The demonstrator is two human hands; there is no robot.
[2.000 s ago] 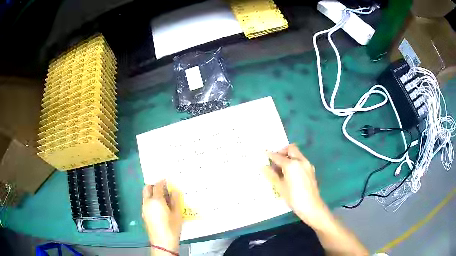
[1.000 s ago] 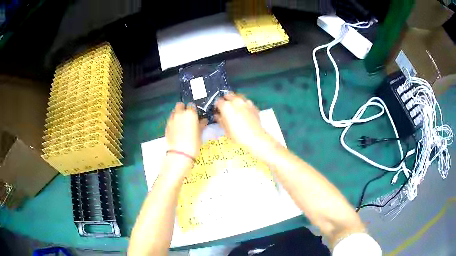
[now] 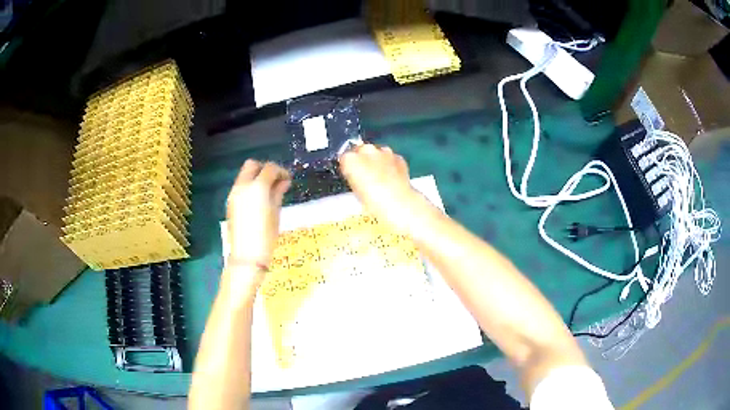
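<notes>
The yellow circuit board panel (image 3: 320,255) lies on the white work sheet (image 3: 450,316), its lower right part washed out to white by glare. The dark see-through component bag (image 3: 340,122) with a white label lies behind the sheet. Small black components (image 3: 314,186) lie loose in front of the bag. My right hand (image 3: 375,174) is at the bag's front right corner with its fingers curled. My left hand (image 3: 256,200) is left of the loose components, over the sheet's rear left part, fingers bent together. Whether either hand holds a small part cannot be told.
Stacked yellow panels (image 3: 132,172) stand on a black slotted rack (image 3: 146,312) at left. A rear white sheet (image 3: 316,62) bears spare yellow panels (image 3: 420,50). At right are a white cable (image 3: 512,152), a white block (image 3: 552,62), a black hub (image 3: 628,180), thin cables and a cardboard box (image 3: 680,92).
Both hands have moved from the front panel edges to the bag area. Since then my left hand has shifted left, away from the components. More of the loose black parts shows.
</notes>
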